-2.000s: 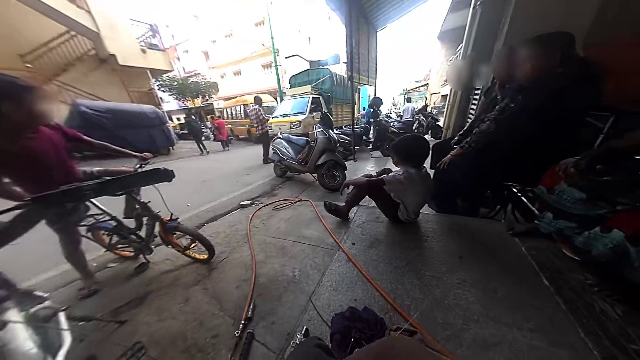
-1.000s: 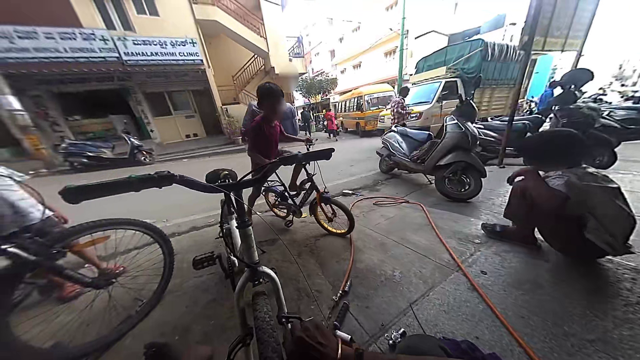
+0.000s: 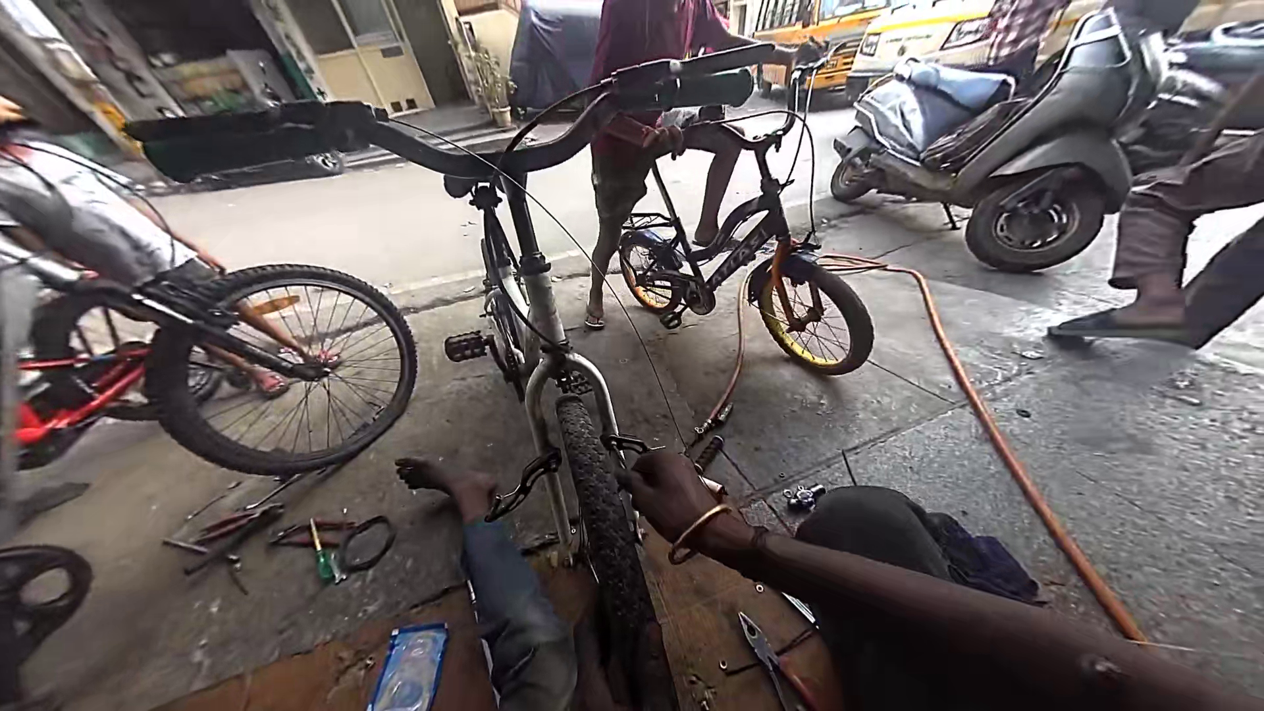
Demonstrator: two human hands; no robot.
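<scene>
A bicycle with a white fork (image 3: 540, 395) stands upright before me, its knobby front tyre (image 3: 600, 513) pointing at me. My right hand (image 3: 676, 494), with a bangle at the wrist, has its fingers closed at the rim brake arm (image 3: 625, 443) right of the tyre. The other brake arm (image 3: 525, 484) hangs left of the fork. A brown shape low beside the tyre may be my left hand (image 3: 595, 647); its fingers are hidden. Pliers (image 3: 760, 647) lie at the lower right, and a blue packet (image 3: 410, 667) lies at the lower left.
Hand tools, among them a green-handled screwdriver (image 3: 324, 553), lie on the ground at left. Another bicycle's wheel (image 3: 286, 370) stands behind them. Ahead, a person in maroon (image 3: 647, 49) holds a small bicycle (image 3: 731, 257). An orange hose (image 3: 978, 395) crosses the pavement near a scooter (image 3: 1027, 168).
The view has tilted down toward the front wheel. My right hand, low at the frame's edge one second ago, now shows fully at the brake. The person seated at right now shows only as legs.
</scene>
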